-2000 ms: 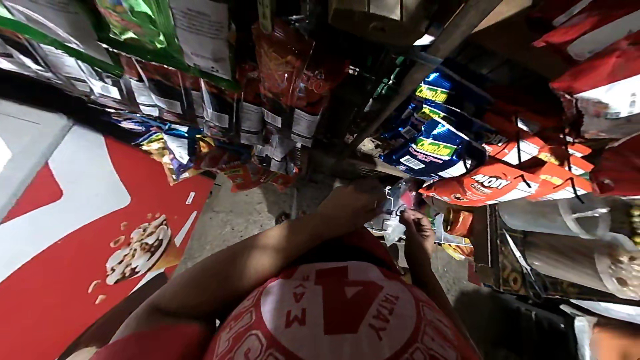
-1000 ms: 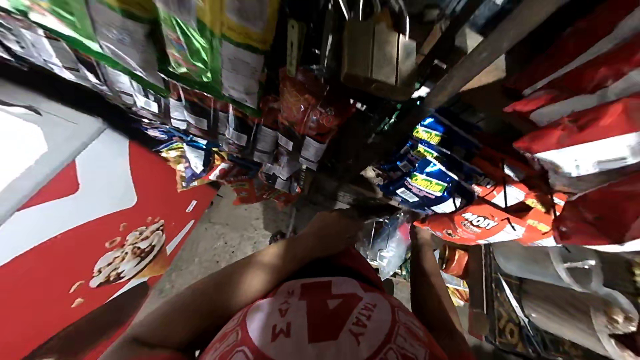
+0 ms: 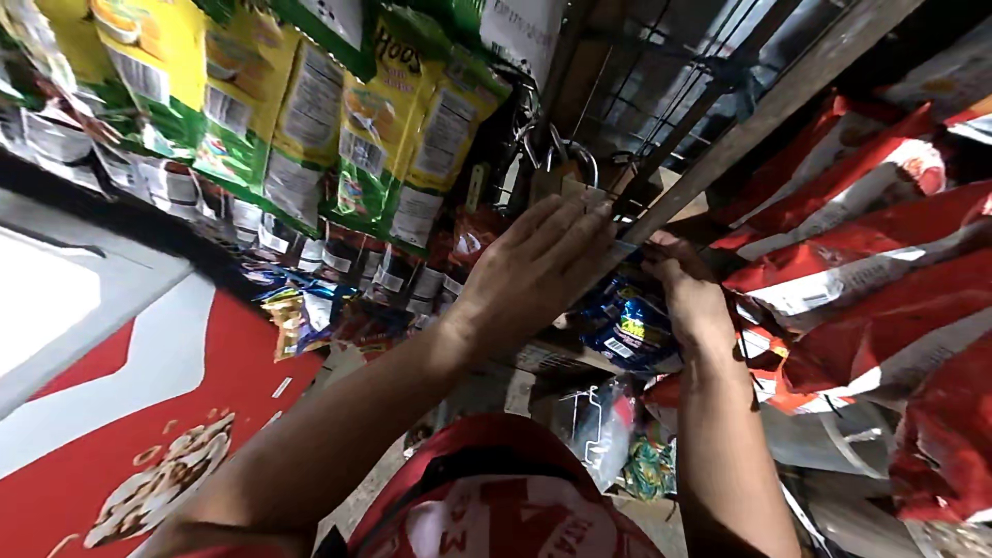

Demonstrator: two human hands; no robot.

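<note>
My left hand (image 3: 539, 267) is raised with its back toward the camera, its fingers extended close together beside several hanging padlocks (image 3: 570, 182). Its palm is hidden, so a hold cannot be told. To its right, my right hand (image 3: 686, 283) has curled fingers at the lower end of a wooden bar (image 3: 767, 116); what its fingertips touch is unclear. Blue snack packs (image 3: 632, 329) hang between and below the hands. A clear plastic bag (image 3: 612, 434) with a white wire hook (image 3: 593, 426) lies lower down, apart from both hands.
Green and yellow snack packs (image 3: 387, 124) hang at the upper left. Large red and white packs (image 3: 860, 287) crowd the right side. A wire grille (image 3: 659, 85) stands behind the bar. A red and white printed panel (image 3: 178, 411) is at the lower left.
Both hands have moved up from low near the clear plastic bag to the padlocks and the wooden bar. The view has shifted toward the upper racks.
</note>
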